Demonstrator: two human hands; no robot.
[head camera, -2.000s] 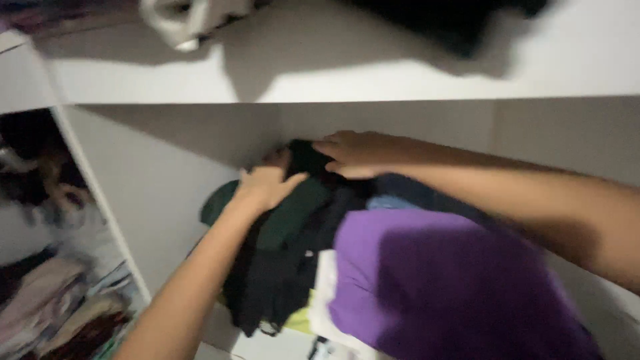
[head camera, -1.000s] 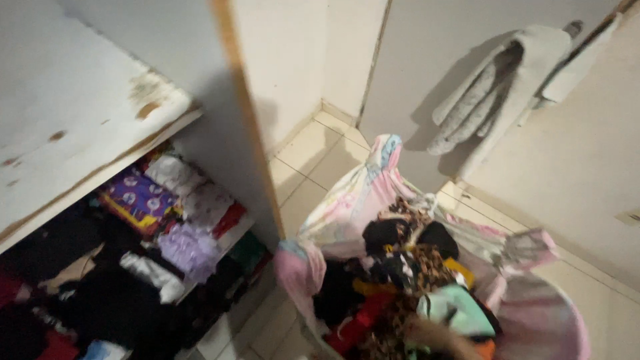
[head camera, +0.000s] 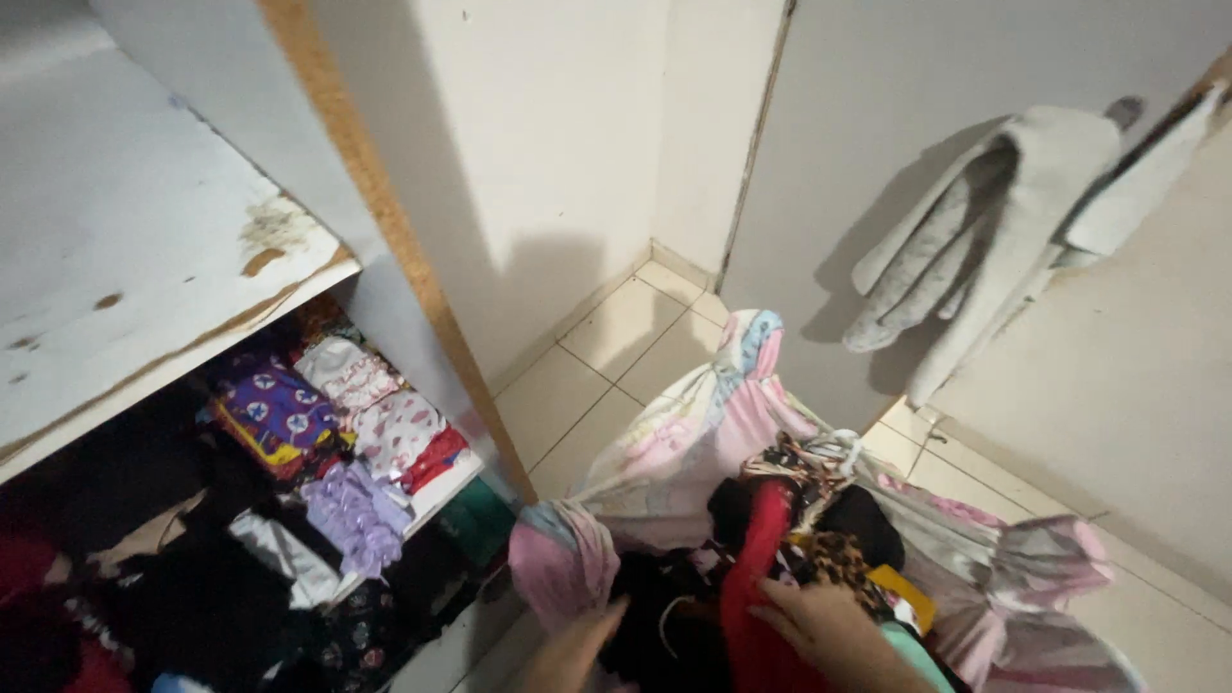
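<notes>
A pink patterned cloth hamper (head camera: 664, 462) with knotted corners stands at the lower right, filled with mixed clothes. My right hand (head camera: 833, 626) is on a red garment (head camera: 760, 558) in it, fingers curled at the cloth; whether they grip it cannot be made out. My left hand (head camera: 577, 645), blurred at the bottom edge, is beside dark clothes (head camera: 664, 626) at the hamper's left side, and its hold is unclear. A leopard-print garment (head camera: 837, 563), a yellow piece (head camera: 903, 597) and a mint green cloth (head camera: 914, 650) lie around my right hand.
On the left, a white shelf board (head camera: 144, 289) with worn edges is above folded clothes, among them a purple printed item (head camera: 274, 404) and a lilac ruffled garment (head camera: 358, 515). A gray towel (head camera: 1011, 221) hangs on the door. Pale floor tiles (head camera: 597, 385) surround the hamper.
Two seconds ago both hands were on dark clothes inside a shelf compartment; the view has since swung to the hamper. A red garment now rises under my right hand, and my left hand has come into view.
</notes>
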